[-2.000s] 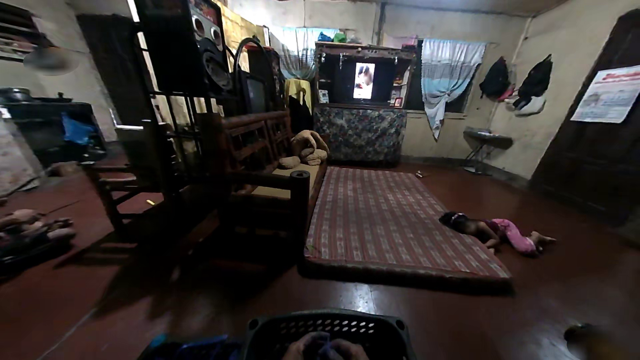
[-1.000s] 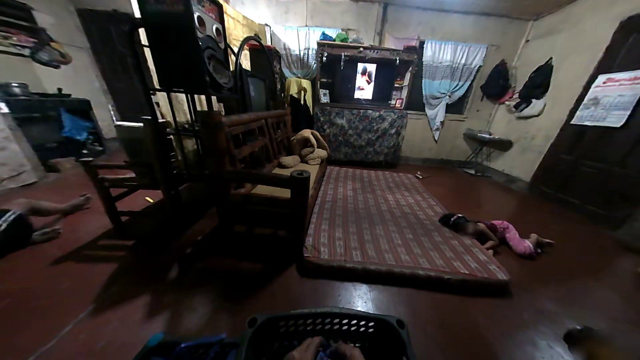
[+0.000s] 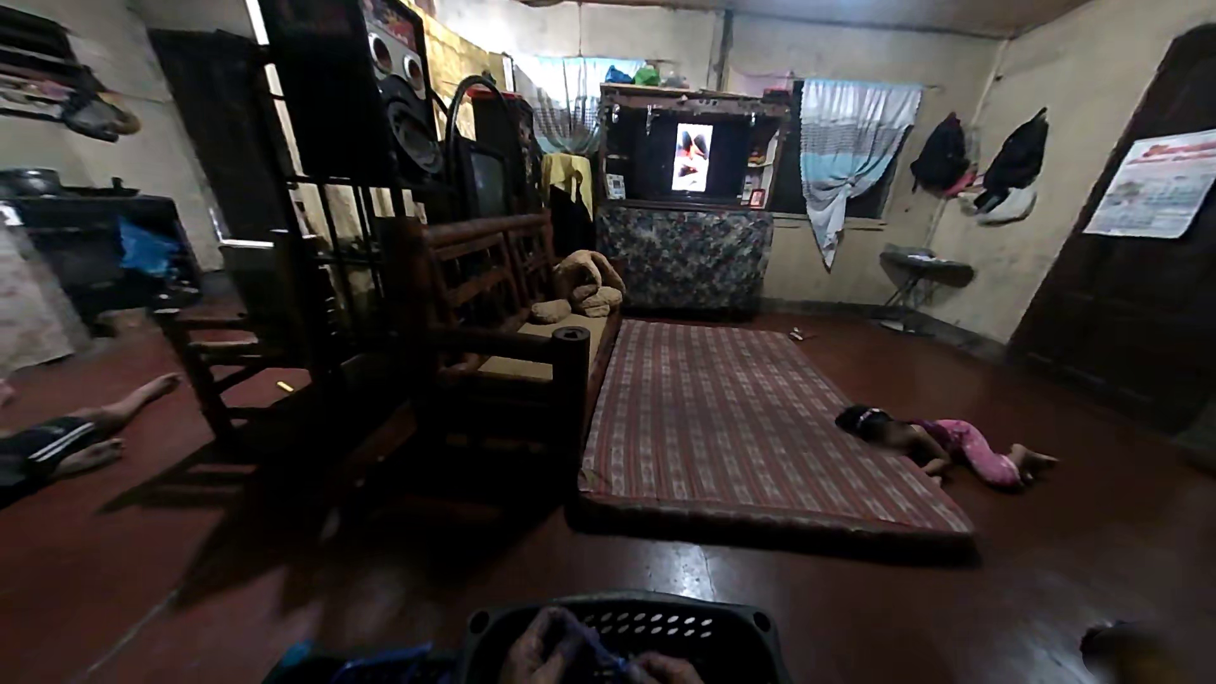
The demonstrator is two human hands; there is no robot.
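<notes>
At the bottom edge, my left hand (image 3: pixel 543 648) is over a dark plastic basket (image 3: pixel 760 627) with a perforated wall, its fingers closed on a thin bluish-purple item (image 3: pixel 591 638). My right hand (image 3: pixel 660 668) is lower and to the right, cut off by the frame edge, and pinches the other end of that item. What the item is, I cannot tell. Blue items (image 3: pixel 394 657) lie beside the basket on its left. The inside of the basket is mostly dark.
A striped mattress (image 3: pixel 712 418) lies on the red floor beyond the basket. A person (image 3: pixel 959 442) lies at its right edge. A wooden bench (image 3: pixel 570 380) stands to its left. Another person's legs (image 3: pixel 104 427) stretch out at far left. A dark round thing (image 3: pixel 1107 646) is at lower right.
My hands have moved apart and show higher above the basket, with the bluish-purple item between them. The legs at far left have shifted since the earliest frame.
</notes>
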